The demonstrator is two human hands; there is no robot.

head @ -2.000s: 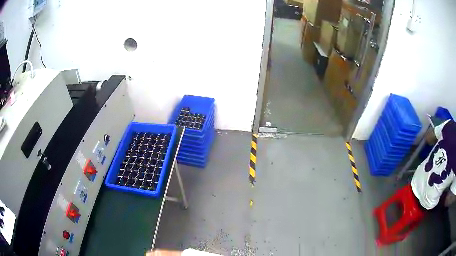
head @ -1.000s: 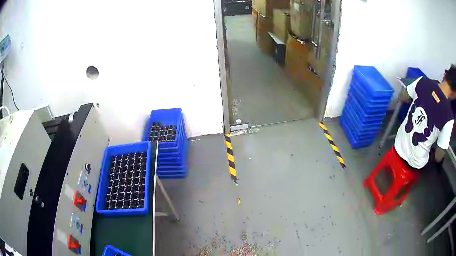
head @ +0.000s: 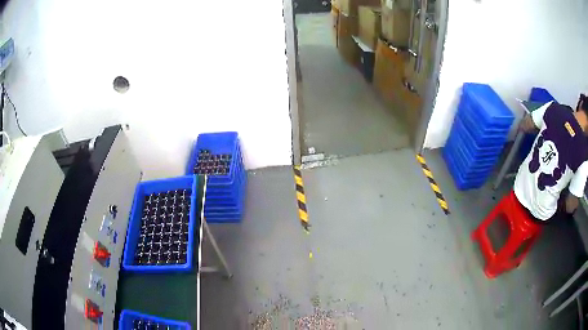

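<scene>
Neither of my hands is in the picture. A blue bin (head: 193, 222) lies on the green ledge (head: 158, 293) at the left and holds rows of small black parts (head: 164, 227) with bright metal bits. A second blue bin (head: 174, 321) is cut off by the bottom edge, with some dark parts showing inside. A stack of blue bins (head: 225, 211) stands on the floor by the wall, and its top bin holds several similar parts (head: 213, 162).
A grey machine (head: 84, 232) with red switches stands at the left. An open doorway shows cartons (head: 393, 74) beyond it. Blue bins (head: 476, 138) are stacked at the right. A person (head: 551, 161) sits on a red stool (head: 507, 235). Yellow-black tape (head: 301, 198) marks the floor.
The view has swung right and slightly up since the first frame. The hand or forearm at the bottom edge has left the picture. The second bin has come into view there and shows more now.
</scene>
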